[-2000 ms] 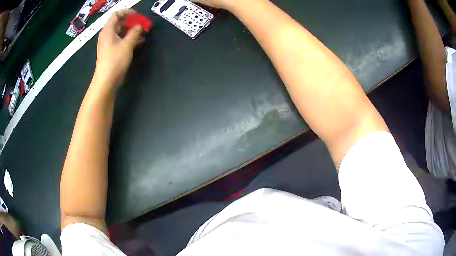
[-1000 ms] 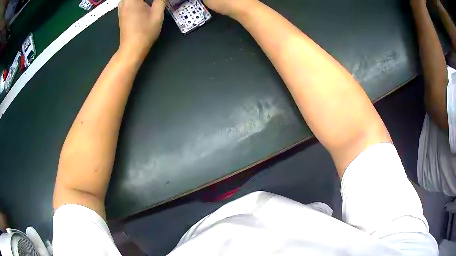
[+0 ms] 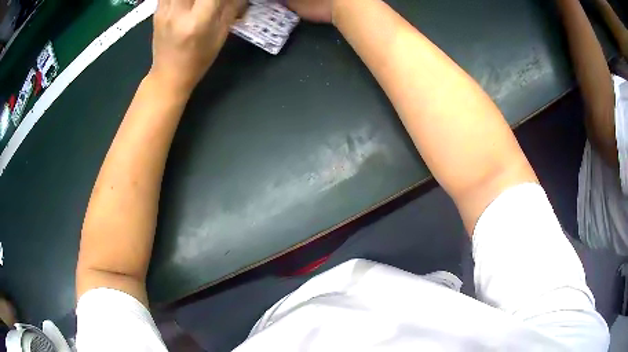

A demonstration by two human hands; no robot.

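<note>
A pale phone unit (image 3: 267, 26) with rows of small dark marks lies at the top edge of the view, between my hands. Its upper part is hidden by my left hand and cut off by the frame. My left hand (image 3: 195, 34) is at the unit's left side with its fingers at the unit's upper part; what the fingertips hold is hidden. My right hand (image 3: 313, 8) is at the unit's right side, partly cut off by the top edge, and its fingertips are out of view.
Dark green worktop (image 3: 275, 137) with a worn front edge. A white strip (image 3: 82, 65) curves along the left, with several waiting units (image 3: 27, 89) with red bits beyond it. Another person's arm (image 3: 591, 75) is at the right. A white fan (image 3: 33, 338) stands at lower left.
The red part seen in my left fingers is no longer visible. My left hand has moved right onto the unit. The units beyond the strip have shifted.
</note>
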